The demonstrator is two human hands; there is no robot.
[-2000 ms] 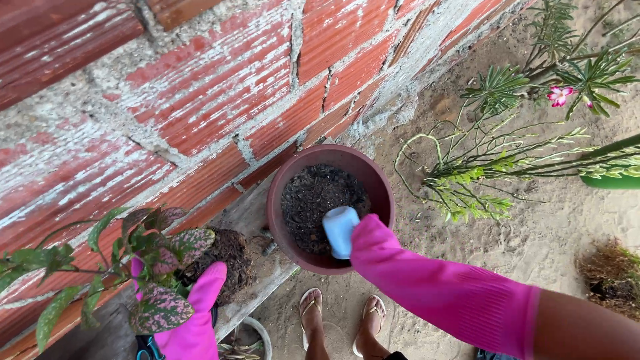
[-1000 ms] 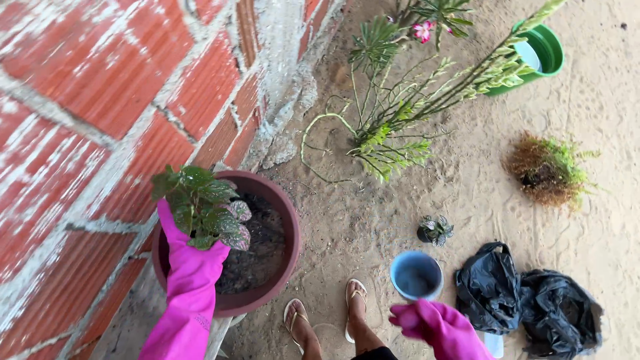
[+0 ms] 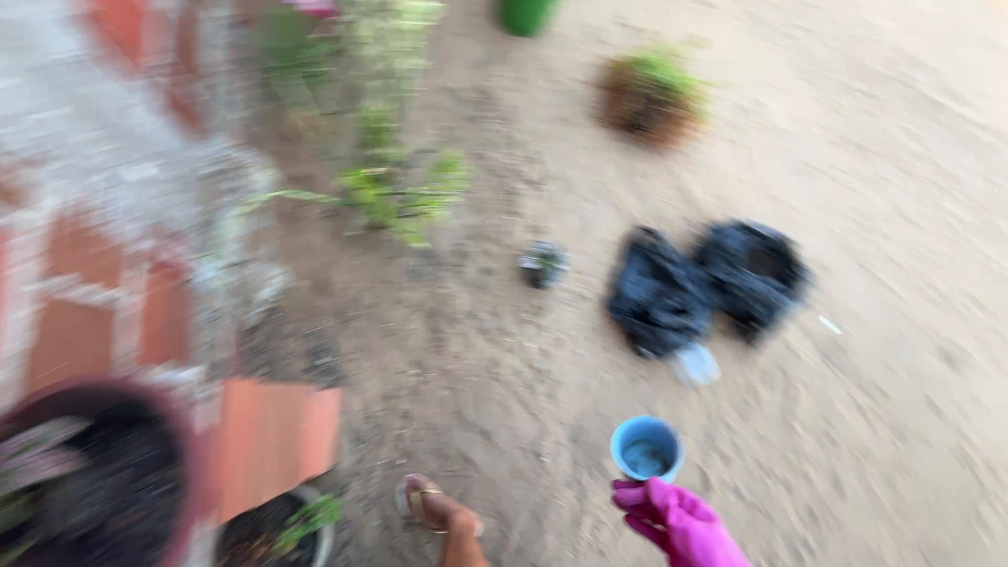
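My right hand (image 3: 679, 520), in a pink rubber glove, holds a small blue cup (image 3: 646, 449) at the lower right, its open top toward the camera. My left hand is outside the frame. At the lower left edge, a round reddish-brown plant pot (image 3: 185, 465) holds dark soil (image 3: 130, 472), with a blurred leafy plant (image 3: 39, 457) at its left side.
Two black plastic bags (image 3: 661, 295) (image 3: 748, 272) lie on sandy ground, beside a pale container (image 3: 696, 365). A tiny plant (image 3: 544, 264), a clump of ferny plant (image 3: 654, 98), a green pot (image 3: 528, 12) and a brick wall (image 3: 75, 339) surround the area. A smaller pot (image 3: 321, 543) stands below a brick (image 3: 272, 441).
The view has swung right. The leafy plant was outside the large pot two seconds ago; my left hand held it over the soil one second ago. That hand has left view.
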